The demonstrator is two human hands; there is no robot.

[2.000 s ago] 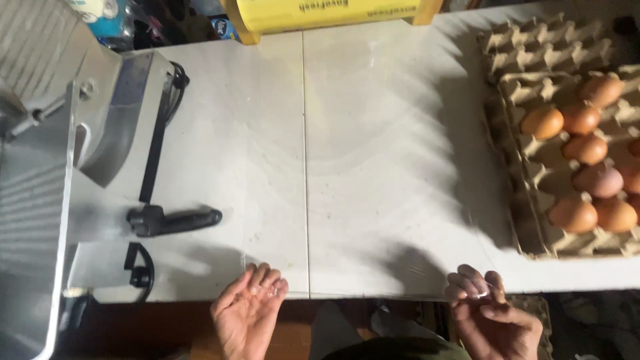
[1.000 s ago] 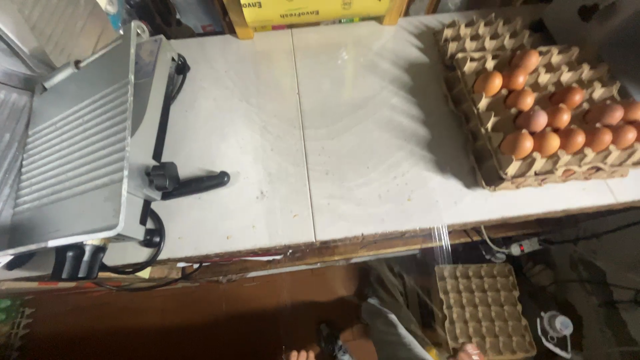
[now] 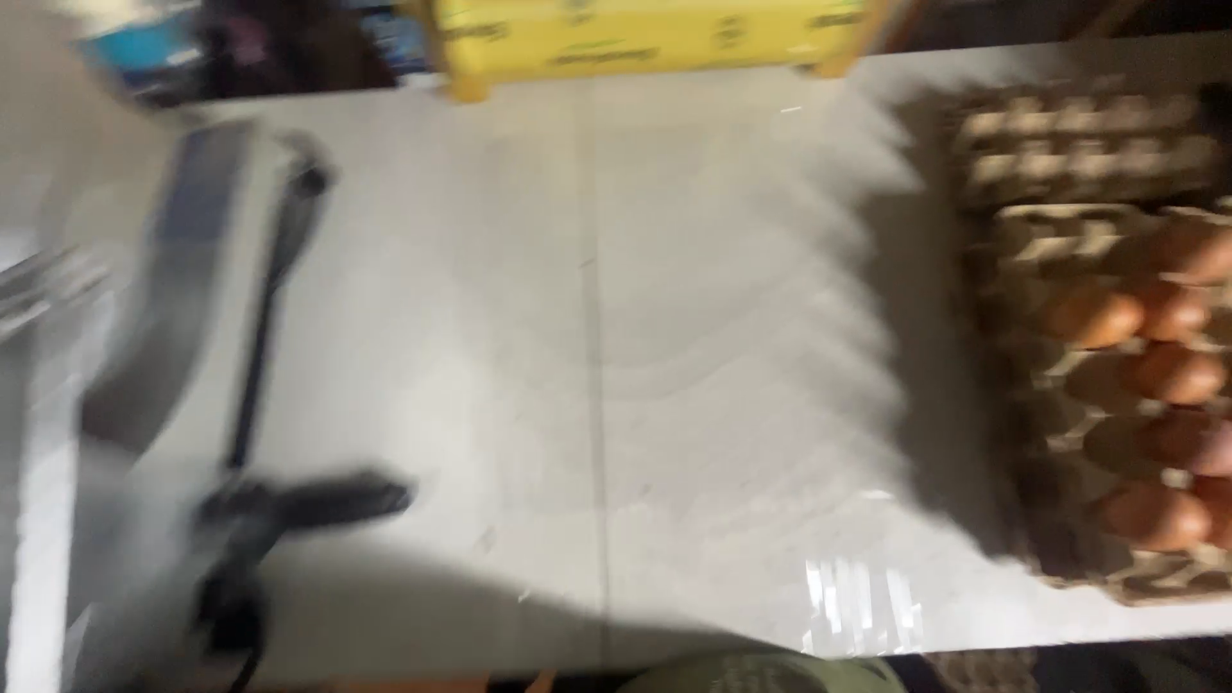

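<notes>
Neither my left hand nor my right hand shows in the blurred head view. A white tabletop point(image 3: 712, 337) with a seam down its middle fills the centre. Shiny reflections near its front edge suggest clear film. At the right, brown eggs point(image 3: 1179, 373) sit in a cardboard egg tray point(image 3: 1068, 217), with another egg tray point(image 3: 1088, 144) behind. On the left stands a metal slicing machine point(image 3: 48, 462) with a black handle point(image 3: 337, 499).
A yellow printed box or roll point(image 3: 654, 38) in a yellow frame stands at the back edge. A black cable point(image 3: 258, 356) lies beside the machine. Green cloth point(image 3: 770, 674) shows at the bottom edge, and part of an egg tray point(image 3: 987, 671) shows below the table.
Both hands, visible near the table's front edge two seconds ago and only partly at the bottom one second ago, are out of view now. The view has swung back up over the table.
</notes>
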